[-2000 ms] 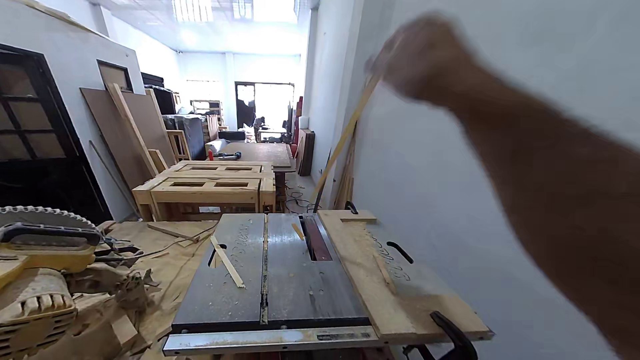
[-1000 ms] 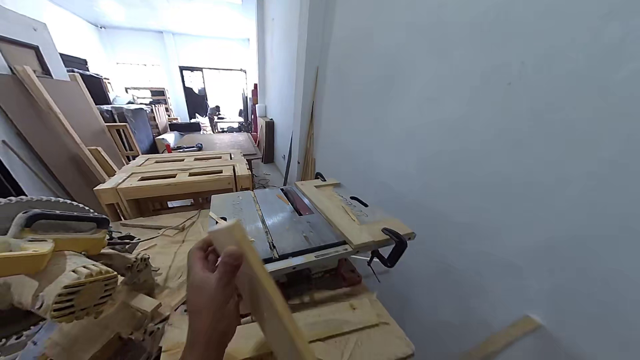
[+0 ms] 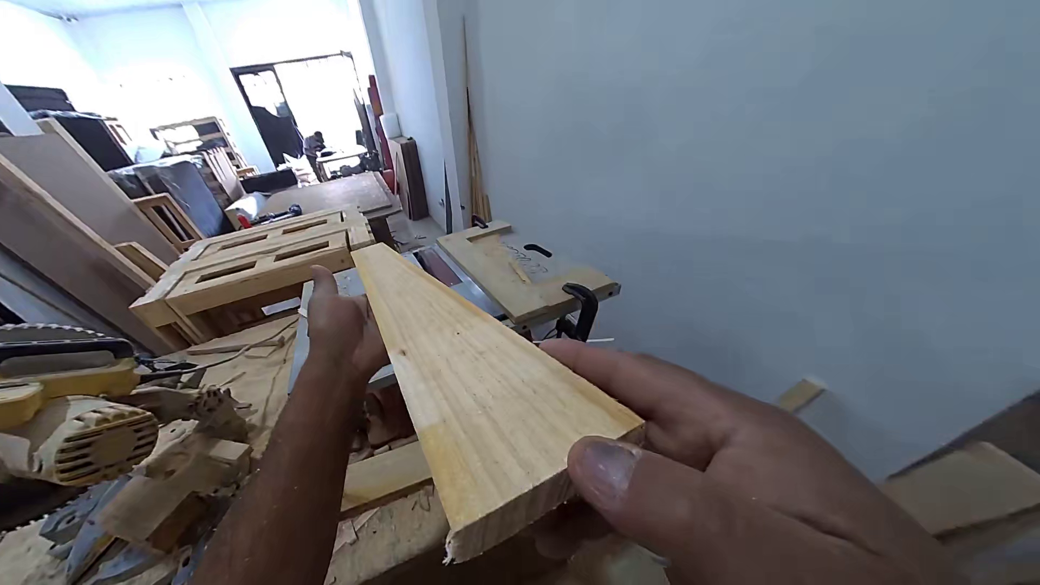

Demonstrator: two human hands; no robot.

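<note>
A pale wooden board (image 3: 479, 374) runs from the lower middle of the head view away towards the table saw. My right hand (image 3: 691, 447) grips its near end, thumb on the end-grain corner and fingers along the right edge and below. My left hand (image 3: 341, 325) is at the board's left side near the far end, thumb raised and palm against or under it; its fingers are mostly hidden. Behind the board is the table saw (image 3: 479, 294), partly covered, with a wooden fence board (image 3: 540, 296) held on it by a black clamp (image 3: 583, 309).
A yellow power saw (image 3: 89, 406) and wood offcuts (image 3: 175, 496) lie on the left bench. Beyond stand slotted wooden frames (image 3: 260, 264). A white wall (image 3: 731, 162) bounds the right side. A person (image 3: 314, 150) is far back near the doorway.
The board, held upright by one hand a second ago, now lies flatter and points away from me. My right hand has come onto its near end.
</note>
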